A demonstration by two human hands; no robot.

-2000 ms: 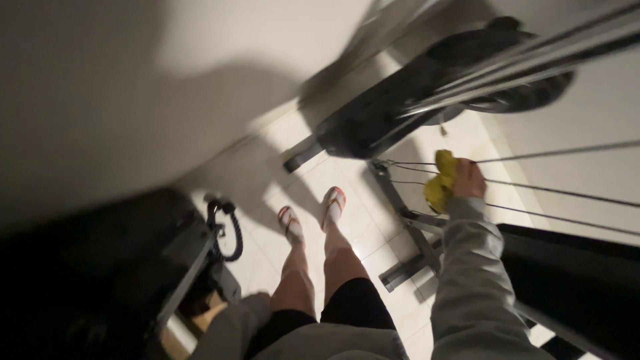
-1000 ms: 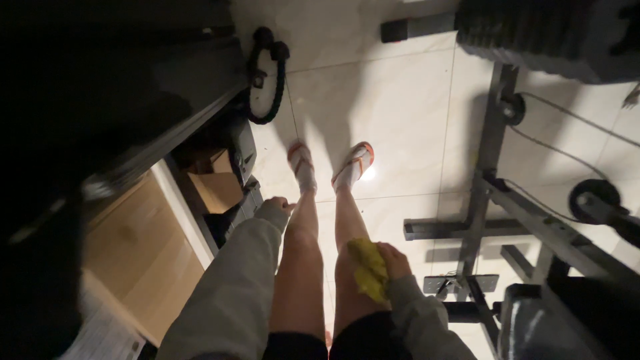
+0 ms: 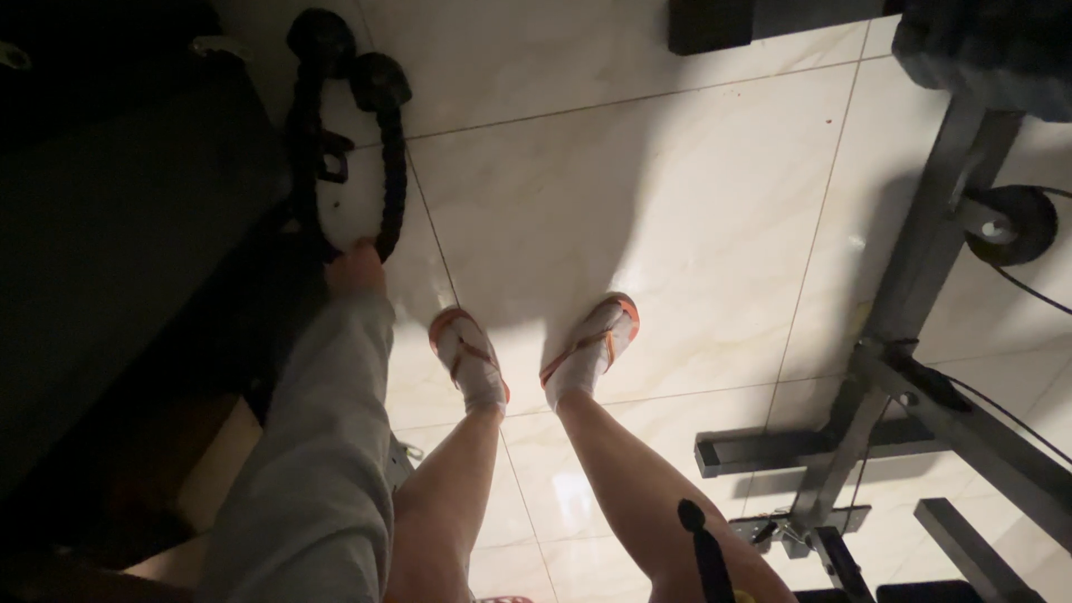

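Note:
My left hand (image 3: pixel 358 270), in a grey sleeve, is at the lower bend of a black cable-machine rope attachment (image 3: pixel 394 176). Its fingers meet the rope, but shadow hides whether they close round it. The rope forms a narrow loop with two round end knobs at the top and a dark metal ring inside. My right hand is outside the view. At the bottom edge, a slim black object with a rounded tip (image 3: pixel 710 553) shows in front of my right leg, with a sliver of something yellow (image 3: pixel 744 596) beside it.
Grey metal beams of an exercise machine (image 3: pixel 909 276), with a pulley (image 3: pixel 1012 224) and cables, stand at the right. A large dark object (image 3: pixel 126 218) fills the left. My feet in red flip-flops (image 3: pixel 590 347) are on the tiled floor (image 3: pixel 536 209).
My left hand has moved from beside my leg up to the rope. My right hand, which held a crumpled yellow item near my right leg, has gone out of view.

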